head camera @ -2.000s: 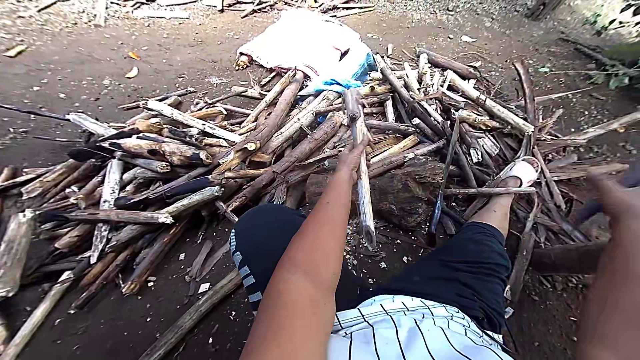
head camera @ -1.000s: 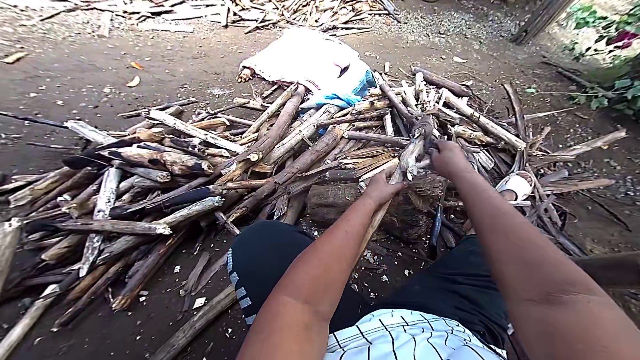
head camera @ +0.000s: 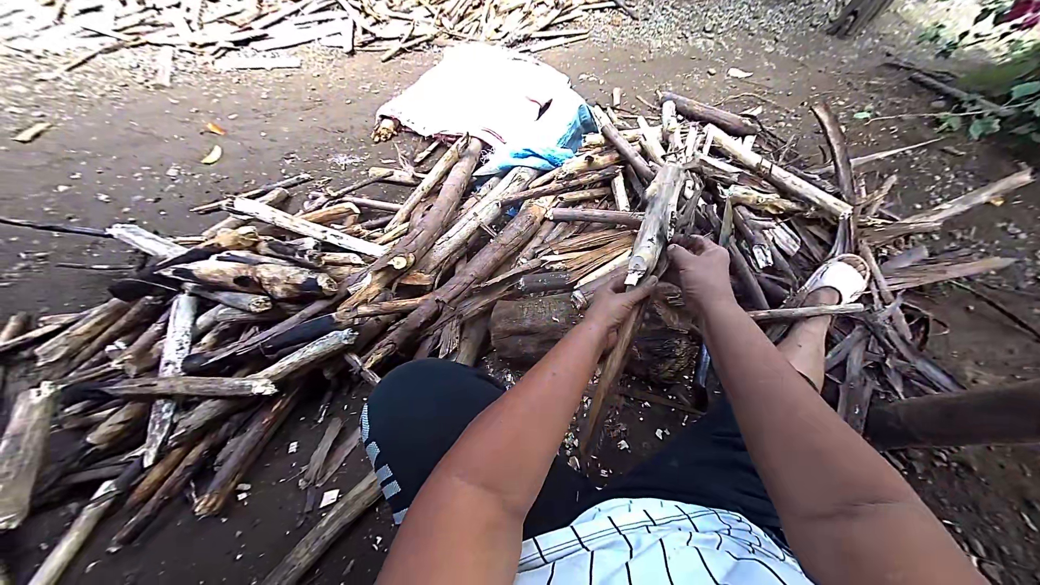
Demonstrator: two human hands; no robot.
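My left hand point(head camera: 621, 305) grips a split wooden stick point(head camera: 611, 370) that slants down toward me, its lower part splintered. Close beside it, my right hand point(head camera: 700, 268) has bent fingers at the side of a thick pale stick point(head camera: 656, 219), whose near end lies by both hands; its exact hold is hidden. Beneath the hands lies a short thick log point(head camera: 536, 329). A blade-like tool point(head camera: 702, 370) stands just right of the log, mostly hidden by my right forearm.
Firewood sticks point(head camera: 439, 284) are heaped in front and to the left. A white and blue sack point(head camera: 496, 97) lies behind the heap. My sandalled foot point(head camera: 837, 280) rests among sticks at the right, near a thick dark pole point(head camera: 959, 416). More split wood point(head camera: 325, 28) lies farther back.
Two seconds ago my left hand alone held a stick upright over the log, and my right hand was out at the right. My right hand has since come in beside the left.
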